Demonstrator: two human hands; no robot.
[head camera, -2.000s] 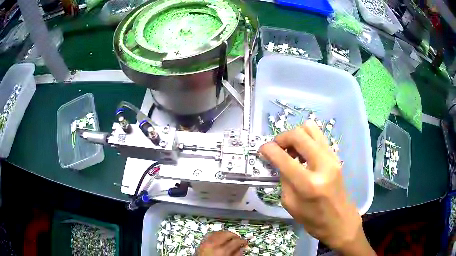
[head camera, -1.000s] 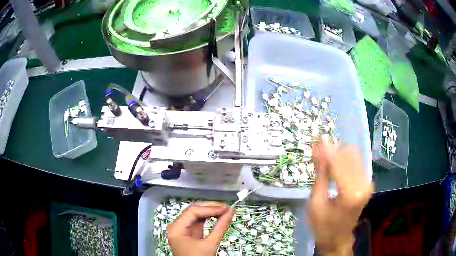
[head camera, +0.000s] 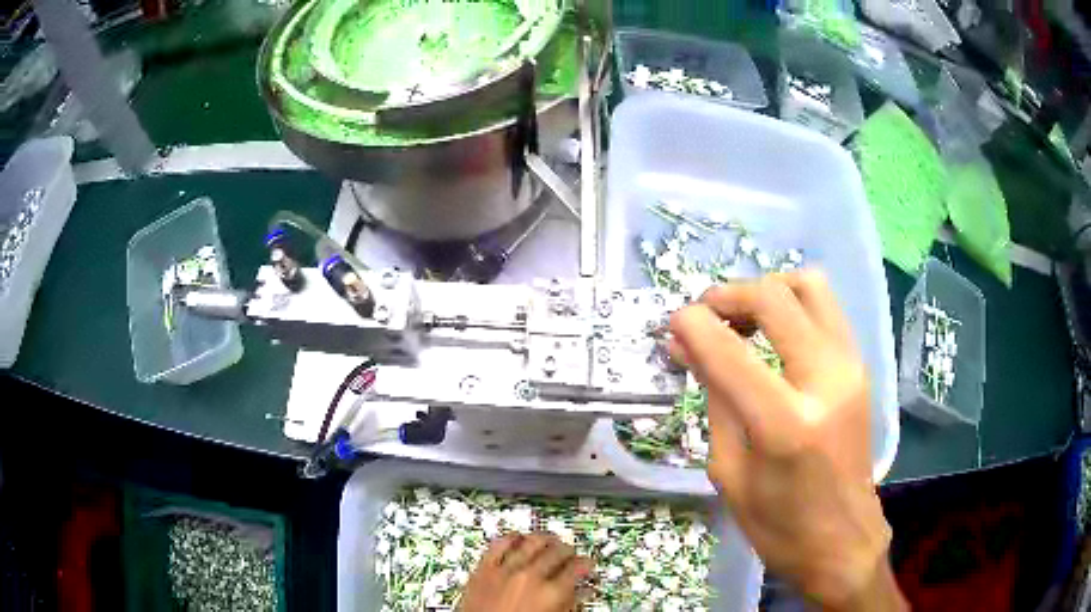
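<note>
My right hand (head camera: 796, 407) is at the right end of the silver loading fixture (head camera: 598, 347), thumb and index fingertips together there; a part between them cannot be made out. My left hand (head camera: 526, 576) is low in the near bin (head camera: 357, 526), its fingers curled down among white-headed, green-stemmed parts (head camera: 419, 538); whether it holds one is hidden. A rod runs from the air cylinder (head camera: 215, 305) side to the fixture. More such parts lie in the right bin (head camera: 742, 144), partly behind my right hand and the fixture.
A steel bowl feeder (head camera: 443, 179) with green contents stands behind the machine, with a narrow feed track (head camera: 589, 179) down to the fixture. Small clear boxes stand at left (head camera: 144, 323) and right (head camera: 963, 395). A green crate (head camera: 278, 562) is lower left. Green bags (head camera: 897, 179) lie right rear.
My right hand has moved from over the right bin back to the fixture's right end. My left hand, which held up one stemmed part, is down in the near bin's pile. The view has shifted slightly.
</note>
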